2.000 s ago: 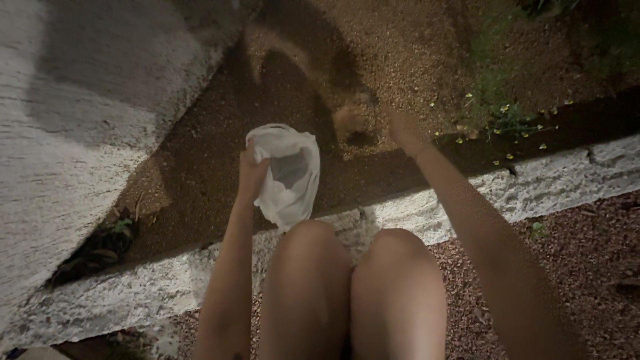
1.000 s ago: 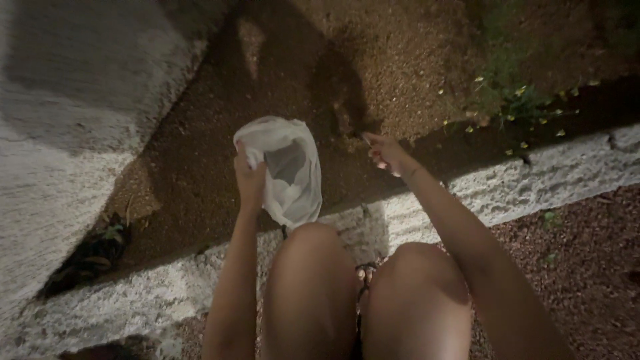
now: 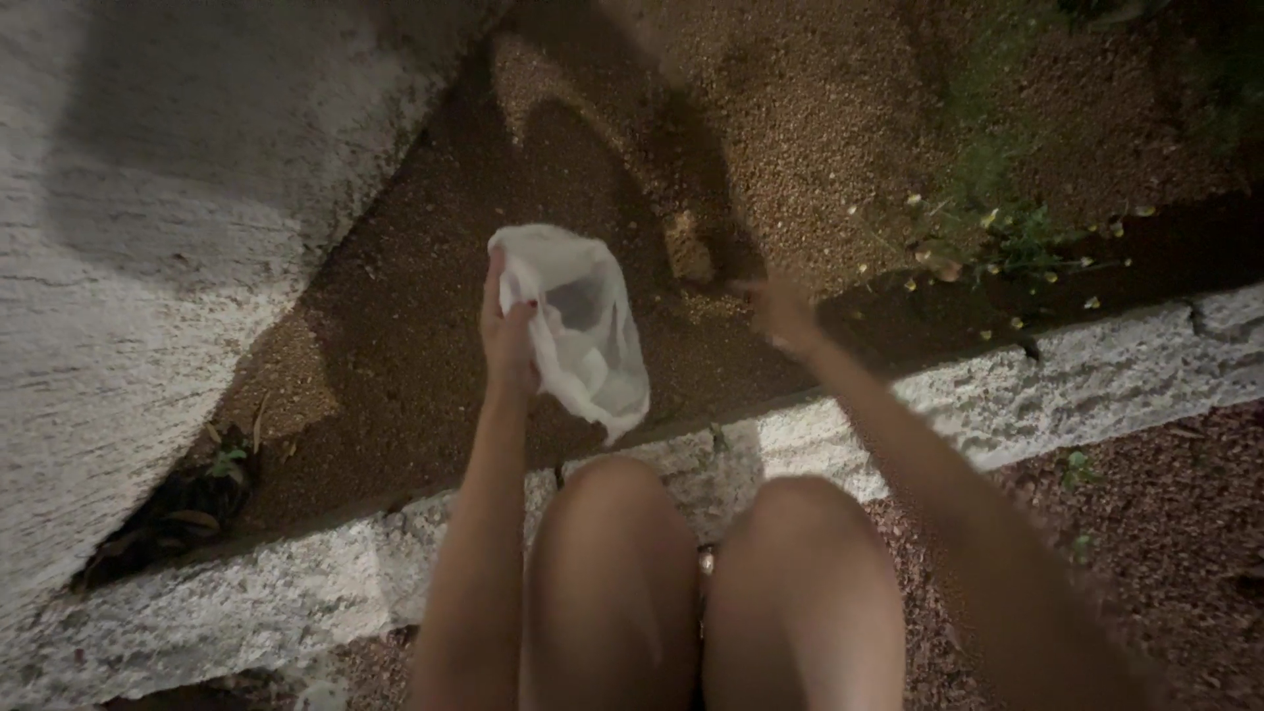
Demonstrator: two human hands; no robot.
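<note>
My left hand (image 3: 511,331) grips the left rim of a white plastic bag (image 3: 617,351), whose mouth faces up and stands wide. Some pale, crumpled plastic shows inside it; whether anything else lies there is too dark to tell. To the right of the bag, my right hand (image 3: 780,308) is low over the brown gravel ground (image 3: 405,326), blurred, with a finger pointing left. Whether it pinches something small cannot be made out.
A rough white wall (image 3: 148,197) rises at the left. A pale stone curb (image 3: 257,592) crosses below the bag, with reddish gravel (image 3: 1175,533) on its near side. A small plant with yellowish flowers (image 3: 1027,242) grows at the right; a dark leafy plant (image 3: 222,469) sits by the wall.
My right hand was farther up two seconds ago, came down nearer the curb, and is now out over the gravel again. My left hand has kept its hold on the bag.
</note>
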